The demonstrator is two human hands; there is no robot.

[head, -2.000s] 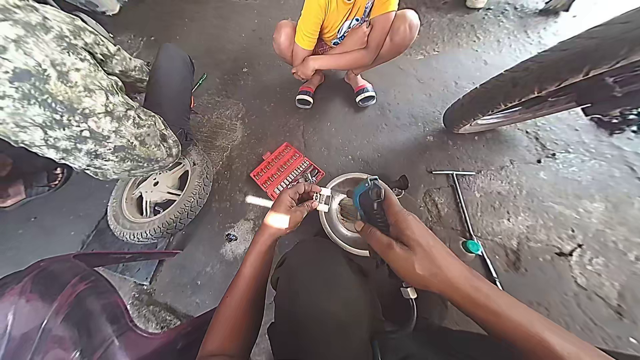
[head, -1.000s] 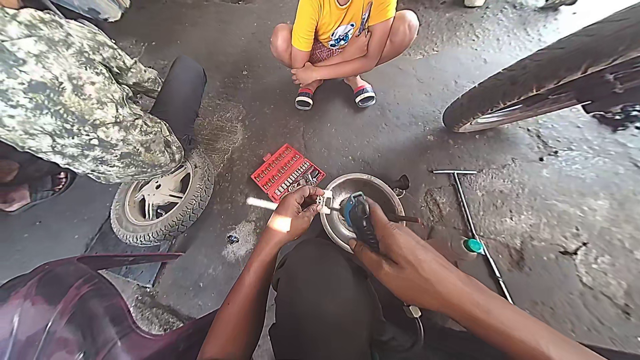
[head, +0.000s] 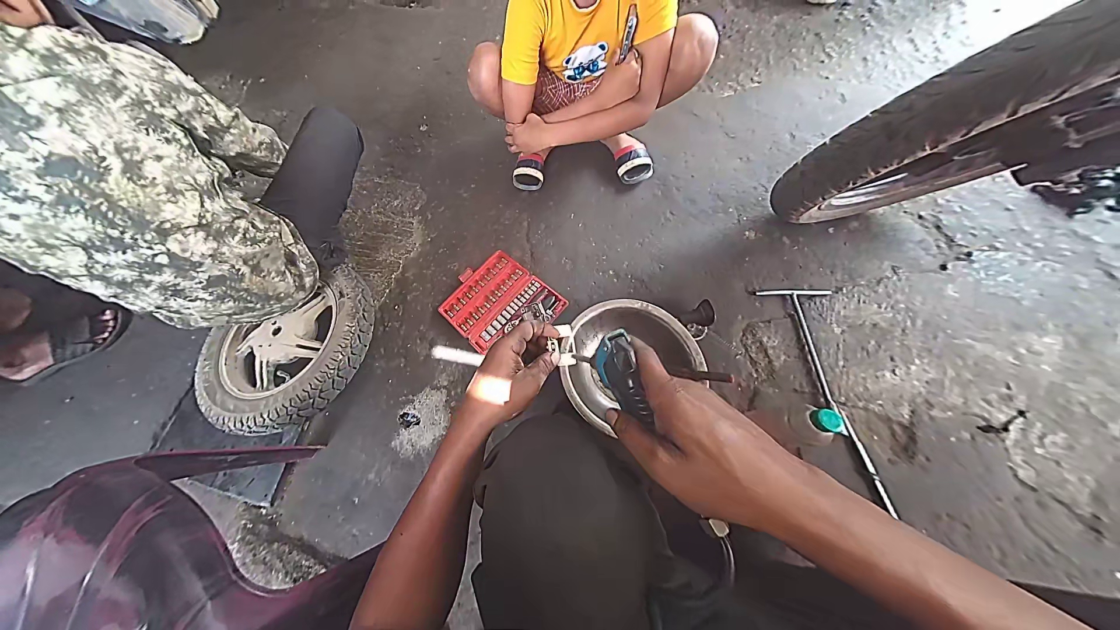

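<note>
My left hand pinches a small pale part at the left rim of a round metal bowl. A white stick-like piece juts out to the left of that hand. My right hand grips a blue and black handheld power tool above the bowl, its tip pointing at the pale part; whether they touch is unclear. A cable hangs beneath the right forearm. Beyond my left hand lies an open red socket set case with rows of sockets and bits.
A T-handle wrench lies on the right beside a green-capped bottle. A loose wheel rests at left near a person in camouflage. Another person squats ahead. A mounted tire stands upper right; purple bodywork is lower left.
The power tool's angle has shifted a little in my right hand, and more of the bowl shows than two seconds ago. My left hand keeps its hold on the pale part.
</note>
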